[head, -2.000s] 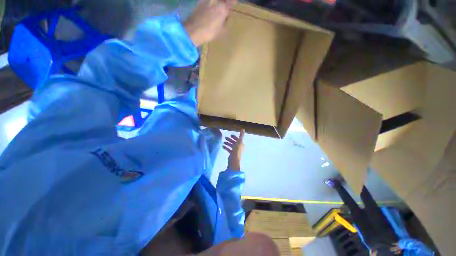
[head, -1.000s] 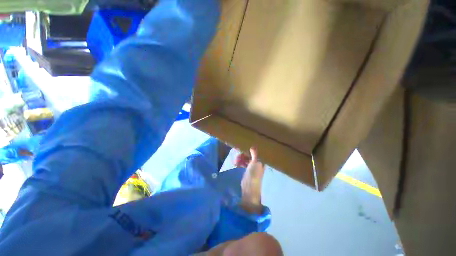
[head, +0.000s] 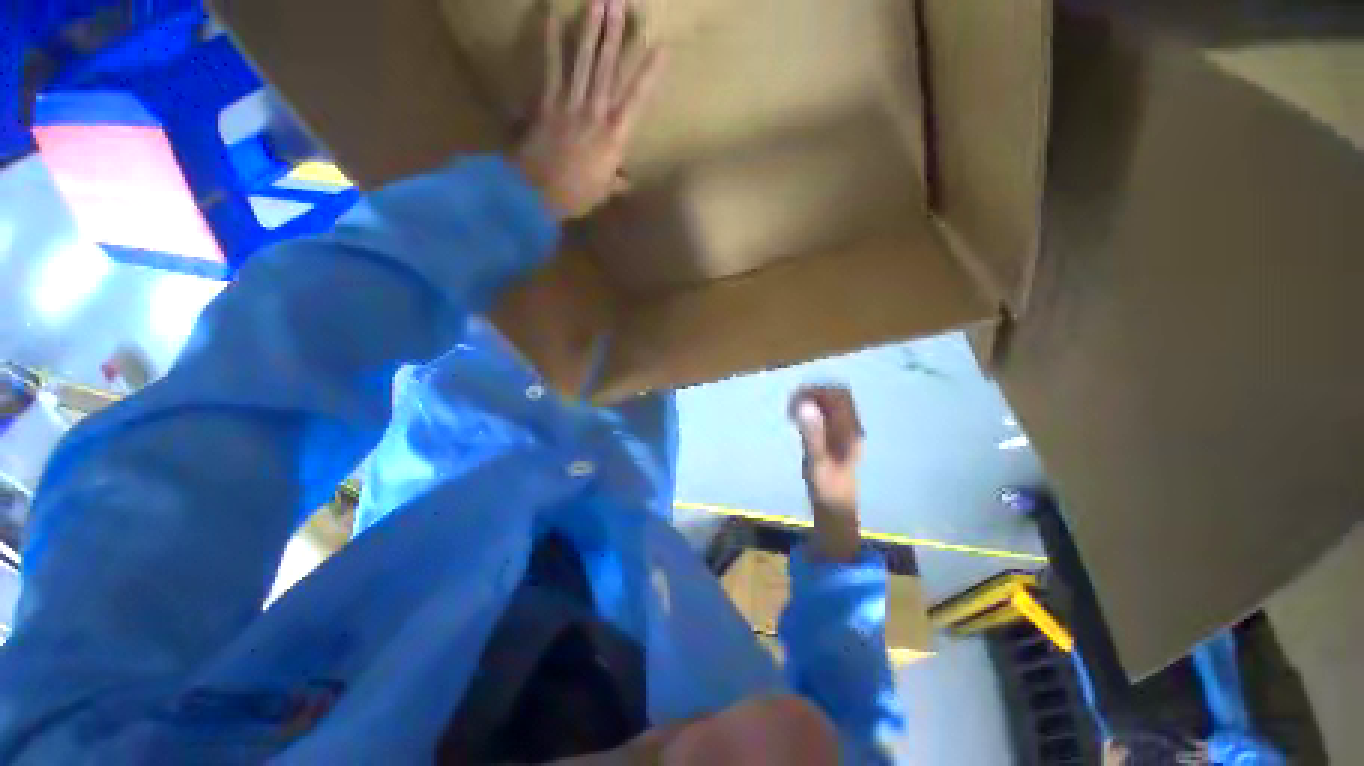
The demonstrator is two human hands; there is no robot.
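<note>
A large open brown carton [head: 778, 195] fills the top middle, seen into its inside, with its lower edge turned towards me. My left hand [head: 591, 120] reaches in from the left and lies on an inner panel with its fingers spread, gripping nothing. My right hand [head: 827, 427] is below the carton's lower edge, apart from it in the picture. It is small and blurred with its fingers curled; I cannot tell if anything is in it.
Another large brown carton panel [head: 1212, 344] hangs at the right. Blue frames [head: 180, 135] stand upper left. On the floor below are a boxed load [head: 756, 584], a yellow line and a yellow-black pallet jack [head: 995, 606]. Another person's blue sleeve [head: 1219, 681] shows lower right.
My left hand has come into view on the carton's inner panel. My right hand has gone from open fingers to curled ones. The open carton has turned and sits higher in the picture.
</note>
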